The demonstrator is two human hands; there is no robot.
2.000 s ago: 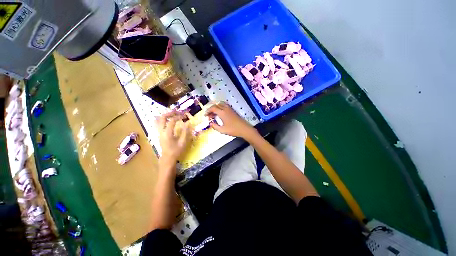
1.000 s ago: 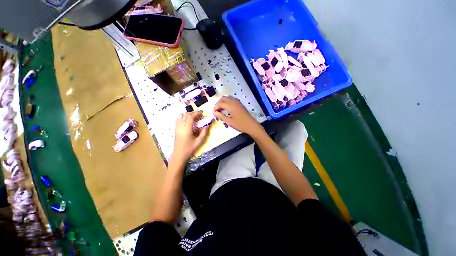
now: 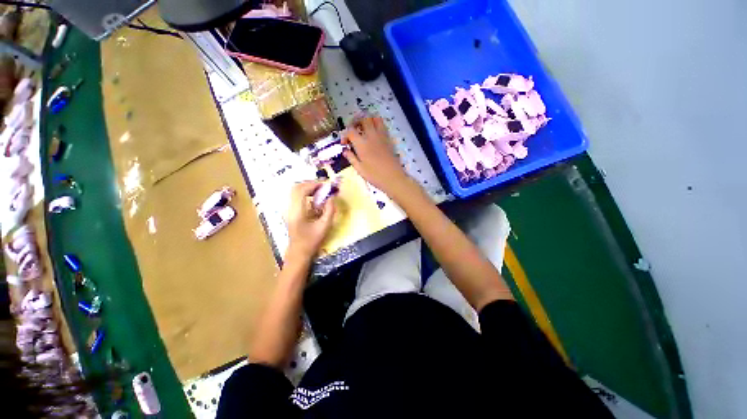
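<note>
My left hand (image 3: 308,219) holds a small pale pink unit (image 3: 325,193) between thumb and fingers above the yellow sheet (image 3: 360,214). My right hand (image 3: 373,151) is at the far edge of the sheet, its fingertips by the black pads (image 3: 337,164) and another pale unit (image 3: 329,152). Its fingers are bent, and whether they hold a pad cannot be told. Small dark pieces lie on the sheet's right part.
A blue bin (image 3: 400,49) with pink units (image 3: 491,131) stands right. A taped cardboard box (image 3: 282,92) carries a smartphone (image 3: 277,42), beside a black round object (image 3: 361,56). Two pink units (image 3: 215,214) lie on brown covering (image 3: 188,295). A grey machine head (image 3: 201,11) hangs upper left.
My right hand has moved away from the unit, forward to the black pads. My left hand still holds the unit, now tilted more upright. The view has shifted slightly.
</note>
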